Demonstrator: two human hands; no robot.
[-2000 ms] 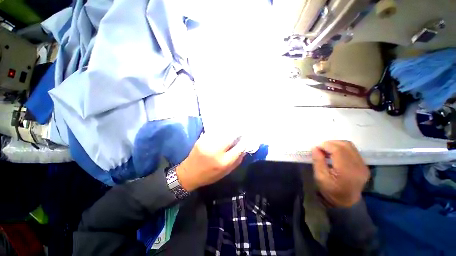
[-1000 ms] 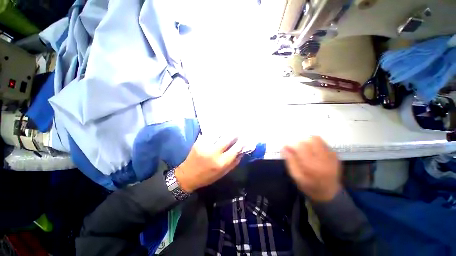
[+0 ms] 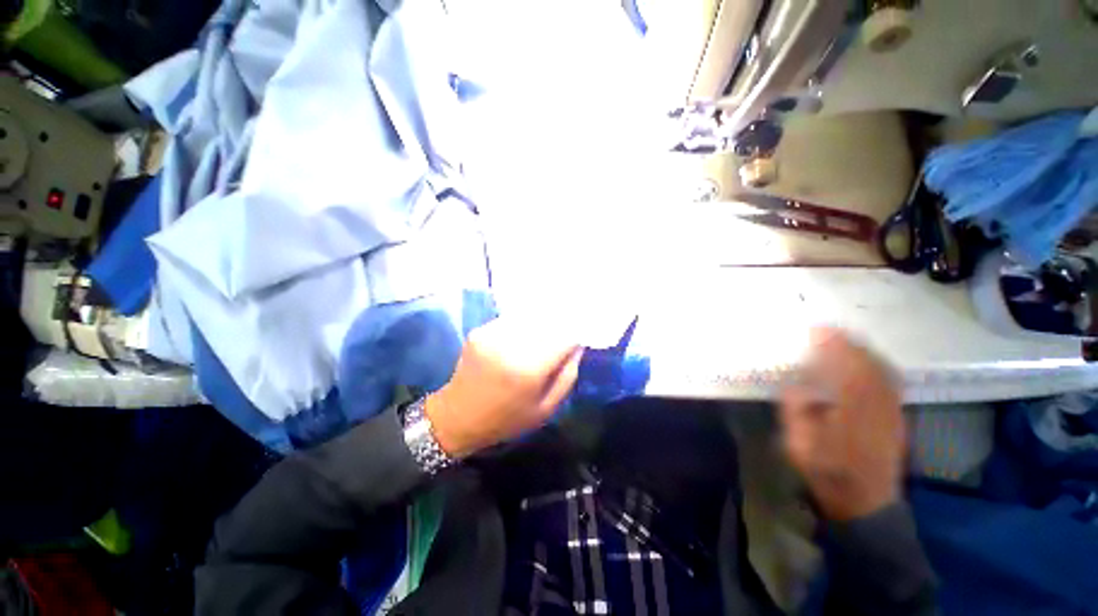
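The light-blue garment (image 3: 277, 181) lies in a soft heap at the left and centre, bleached white by glare near the needle. Royal-blue cloth (image 3: 617, 371) shows at the table's front edge beside my left hand. My left hand (image 3: 512, 383) grips the cloth edge there, with thumb and fingers together. My right hand (image 3: 845, 415) is blurred, at the front edge to the right, away from the cloth; its fingers are not clear. The presser foot area (image 3: 698, 126) of the cream machine is partly lost in glare.
Dark-red snips (image 3: 819, 219) and black-handled scissors (image 3: 921, 237) lie by the machine base. Light-blue strands (image 3: 1011, 181) hang at the right. A second cream machine (image 3: 48, 157) stands at the left. Blue cloth (image 3: 999, 542) lies low at the right.
My right hand moved left toward the cloth, then back to the right. More royal-blue cloth shows beside my left hand, which stays nearly in place. The view has shifted slightly.
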